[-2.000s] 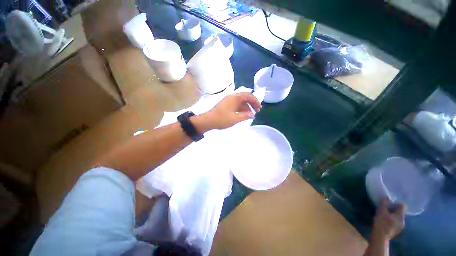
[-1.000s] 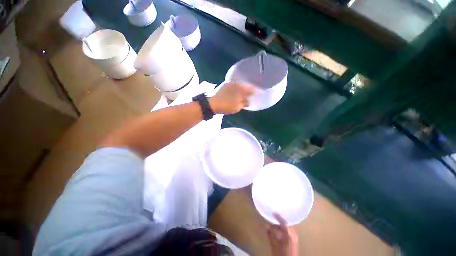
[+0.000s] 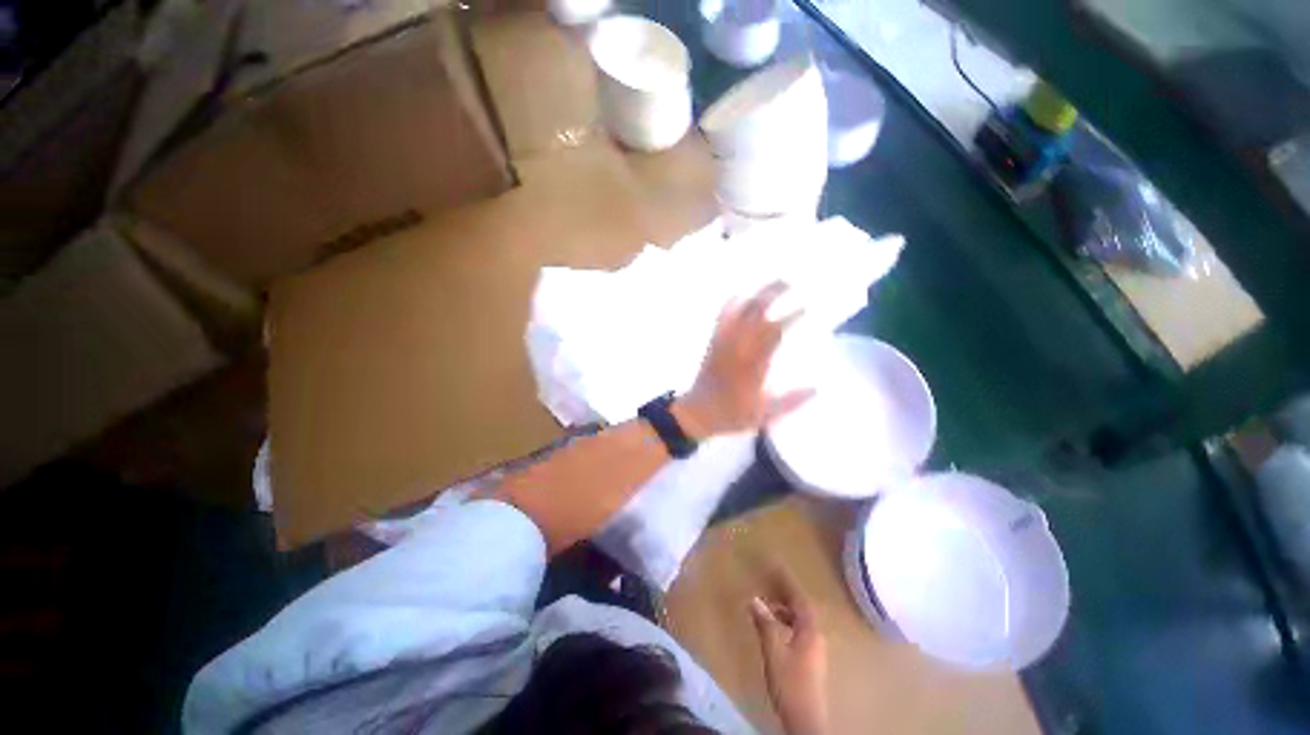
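My left hand (image 3: 740,366), with a dark wrist band, is over the loose white wrapping sheets (image 3: 632,323). Its fingers are spread, and its thumb is at the left rim of a round white tub (image 3: 858,419). I cannot tell whether it pinches a sheet. A second white tub (image 3: 960,572) stands to the right, touching or nearly touching the first, and seems to have another tub inside. My right hand (image 3: 790,642) is low over the cardboard mat, left of this tub, blurred, with loosely curled fingers and nothing visible in it.
Stacked white tubs (image 3: 642,89) stand at the back, beside a taller leaning stack (image 3: 773,141). A large open carton (image 3: 323,158) is at the upper left. The green bench (image 3: 991,345) has a metal edge; a yellow and blue device (image 3: 1027,132) and a plastic bag (image 3: 1128,216) lie beyond.
My right hand has let go of its white tub and drawn back. My left hand has moved from the tub on the green bench to the sheets. That tub is gone from its spot.
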